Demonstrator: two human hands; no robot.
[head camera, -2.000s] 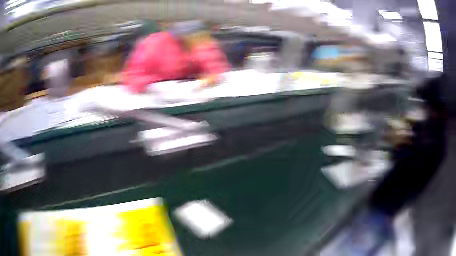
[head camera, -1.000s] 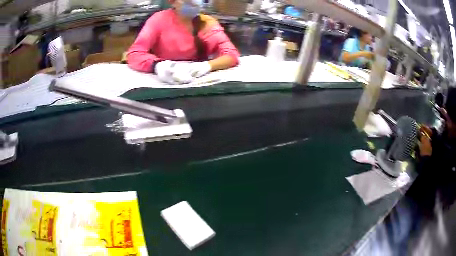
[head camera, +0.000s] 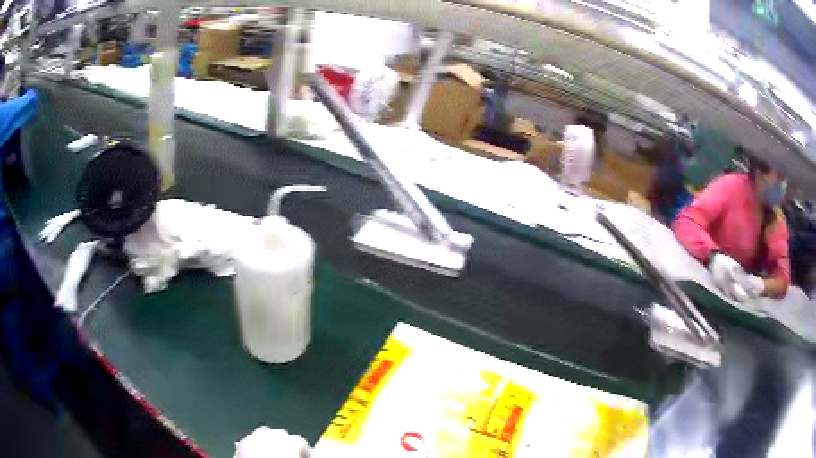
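A white sheet with yellow panels and red print (head camera: 456, 380) lies on the green bench, bottom centre, cut off by the lower edge. A cloudy white wash bottle with a bent spout (head camera: 276, 300) stands upright left of it. A crumpled white lump (head camera: 273, 444) at the bottom edge looks like a cloth; no fingers show on it. Neither my left nor my right hand can be made out. A shiny, see-through blur, perhaps plastic film (head camera: 707, 416), is at the lower right.
Two lamps, one near the middle (head camera: 407, 255) and one at right (head camera: 684, 335), stand on the dark belt with raised arms. A small black fan (head camera: 118, 192) stands at left beside crumpled white cloth (head camera: 192, 241). A person in pink with white gloves (head camera: 734, 219) is across the belt.
The view has swung left: the bottle, black fan and cloth have come in, and the printed sheet and pink-clad person sit further right. The small white block is out of view. The see-through blur has appeared.
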